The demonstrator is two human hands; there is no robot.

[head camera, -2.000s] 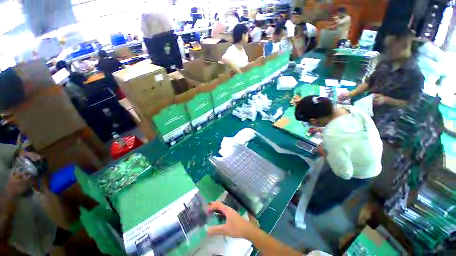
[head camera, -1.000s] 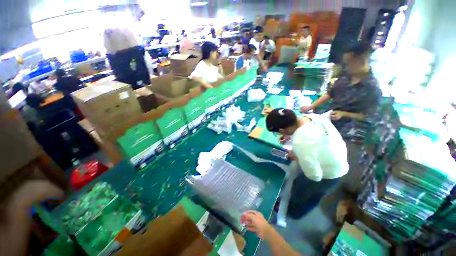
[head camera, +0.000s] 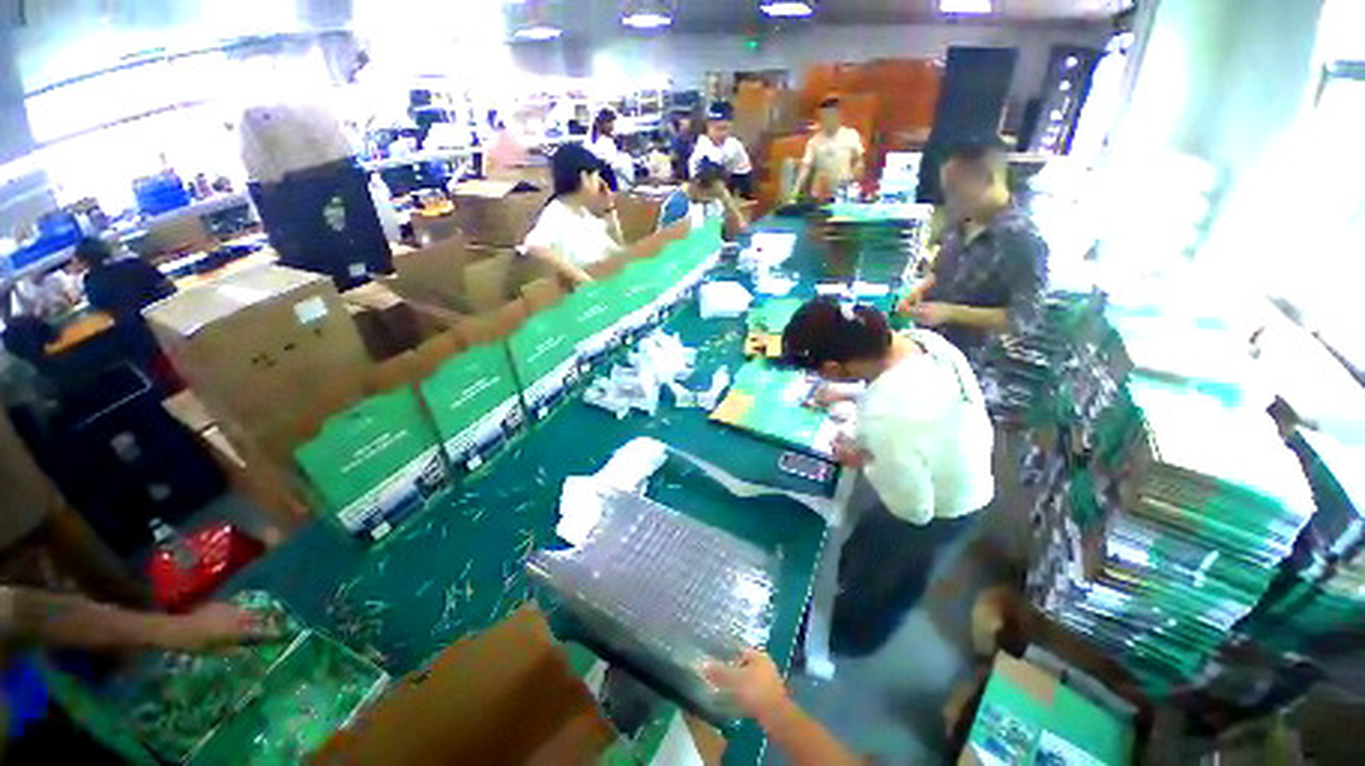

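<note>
A stack of clear-silver ribbed air column bags lies on the green table in front of me. My right hand is at its near right corner, with fingers closed on the edge of a bag; the fingertips are blurred. An open carton with a plain brown flap stands at the bottom, cut off by the frame. Left of it, green trays hold small clear packets. A bare forearm from the left edge reaches over them; it looks like a neighbour's. My left hand is not visible.
Green colour boxes stand in a row along the far edge. Crumpled white waste lies mid-table. A person in white bends over the right side. Flat blanks are stacked at right. A red object is at left.
The green box my right hand touched has given way to an open brown flap. My right hand has moved to the ribbed stack. A forearm now reaches over the trays. The view has turned right.
</note>
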